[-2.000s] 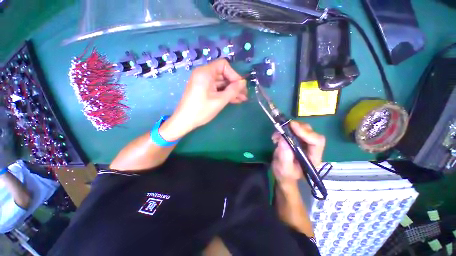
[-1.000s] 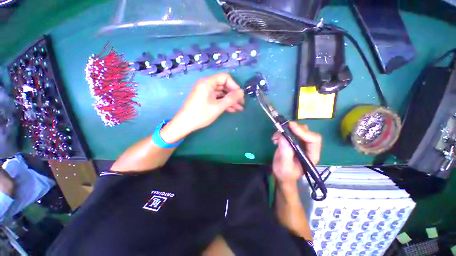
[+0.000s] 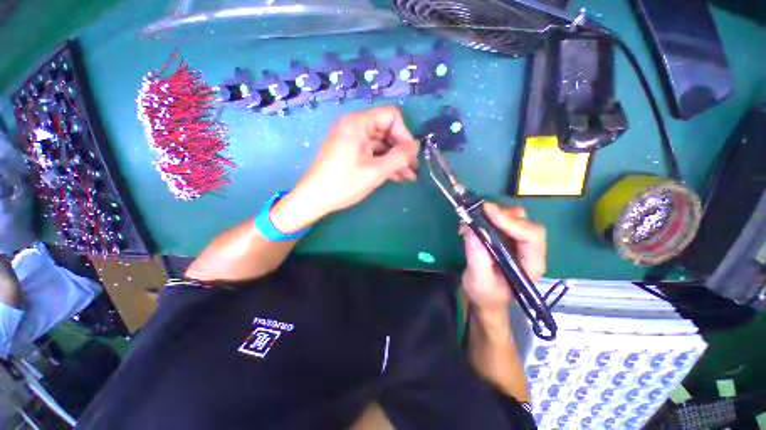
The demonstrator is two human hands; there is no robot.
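My right hand (image 3: pixel 502 252) grips the black handle of a soldering iron (image 3: pixel 504 259). The iron's metal tip points up and left to a dark component (image 3: pixel 448 130) with a green dot, standing apart from the row. My left hand (image 3: pixel 361 164), with a blue wristband (image 3: pixel 275 220), has thumb and forefinger pinched beside that component; what lies between them is too small to tell. Several dark components (image 3: pixel 338 77) with green dots stand in a row above. A dense pile of red lead wires (image 3: pixel 181 130) with white ends lies left of the row.
A black tray (image 3: pixel 118 206) of parts is at left. The clear hood (image 3: pixel 269 21) and fan guard (image 3: pixel 470 25) are at top. The iron stand (image 3: pixel 584 92), yellow sponge (image 3: pixel 552 166), yellow-rimmed roll (image 3: pixel 647 220) and dark box (image 3: pixel 739 210) are at right. White trays (image 3: pixel 613 361) are stacked below. A person's sleeve (image 3: pixel 55 281) shows at left.
The view has shifted slightly. Both hands keep nearly the same pose, and the iron's tip stays at the separate component. Nothing is visibly let go.
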